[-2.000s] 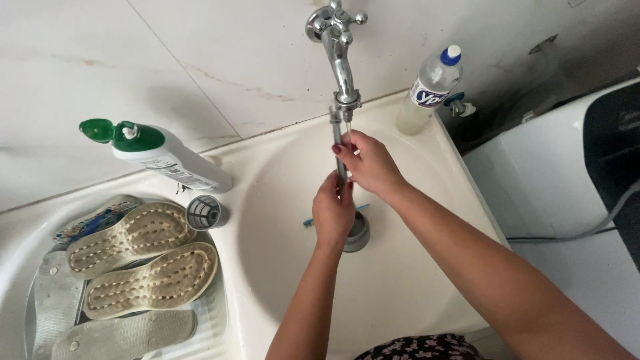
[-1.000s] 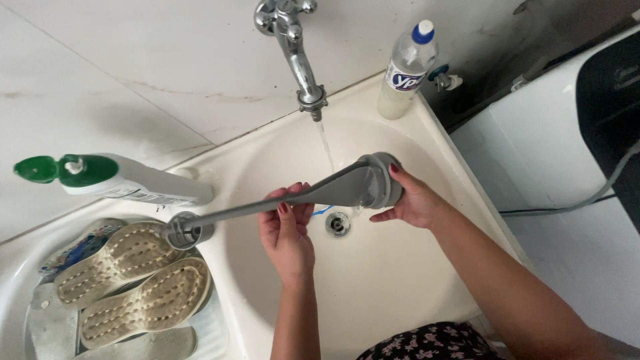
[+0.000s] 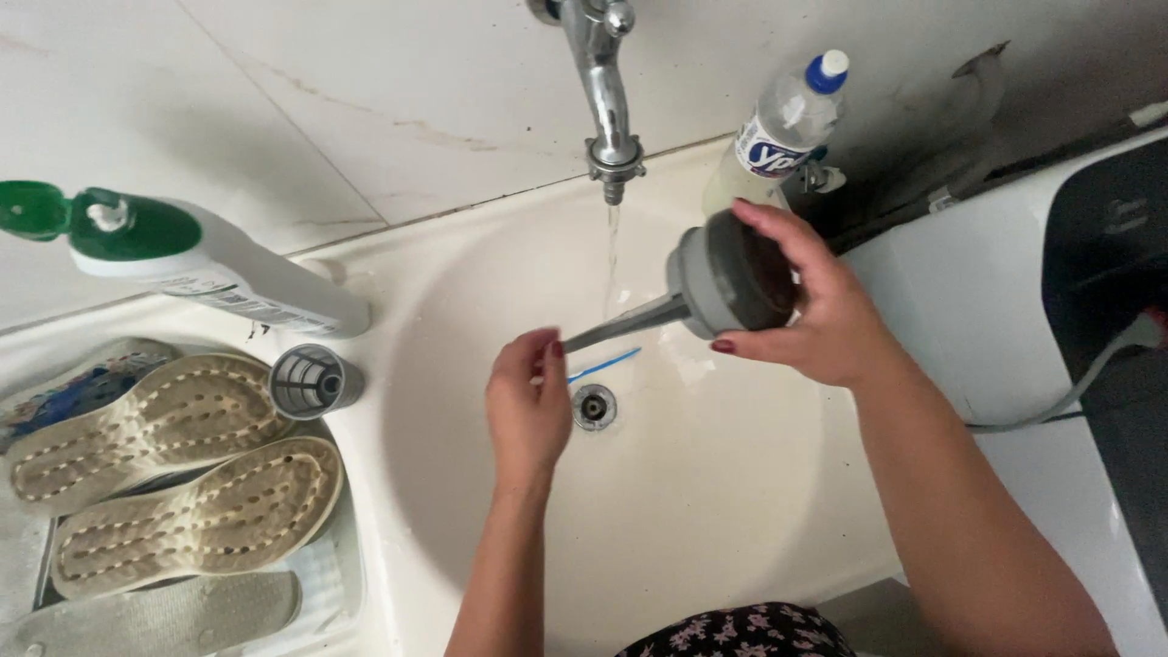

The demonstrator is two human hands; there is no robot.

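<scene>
A gray plastic part with a long stem and a wide round cup [image 3: 698,283] is held in both hands over the sink basin [image 3: 712,493]. My left hand [image 3: 532,401] grips the thin end of the stem, which its fingers partly hide. The cup is held by my right hand [image 3: 812,301], thumb below and fingers on the far rim. Behind the stem, a thin stream of water falls from the chrome faucet [image 3: 607,109]. In the basin lie a thin blue stick [image 3: 607,363] and, just below it, the metal drain [image 3: 594,408].
A white bottle with an open green flip cap [image 3: 246,265] stands on the left ledge, near a small gray slotted cup [image 3: 315,381]. Sandals [image 3: 201,506] lie in the left compartment. A clear bottle with a blue-and-white cap [image 3: 776,137] stands at the back right, beside a white appliance [image 3: 967,283].
Both hands have turned the gray part so its cup tilts up at the right. My right hand has risen with the cup. A second ago the stem stretched left past my left hand.
</scene>
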